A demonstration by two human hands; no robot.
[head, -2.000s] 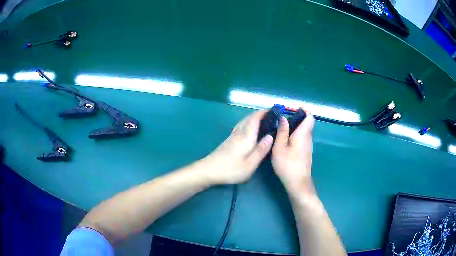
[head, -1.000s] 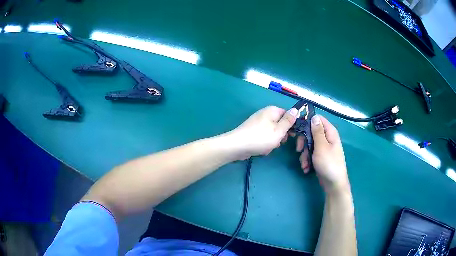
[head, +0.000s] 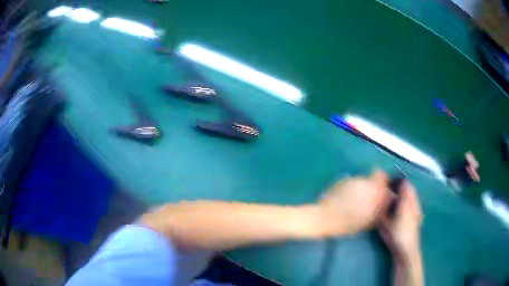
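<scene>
The view is blurred by motion. My left hand (head: 360, 202) and my right hand (head: 406, 215) are close together at the lower right, closed around a black battery clamp (head: 396, 190). Only a small dark part of the clamp shows between the hands; its jaws and handles are hidden or blurred. A blurred dark cable hangs below my left hand.
Three open black clamps (head: 226, 129) lie on the green bench (head: 279, 167) at the left. A cable lead with a blue and red end (head: 346, 124) lies beyond my hands, along the belt (head: 357, 56). Another blue-red end (head: 445, 109) lies on the belt. A blue bin (head: 61, 179) stands at the left.
The view has swung left, so the bench things appear farther right. My hands have closed in around the clamp, hiding most of it; its open jaws showed one second ago.
</scene>
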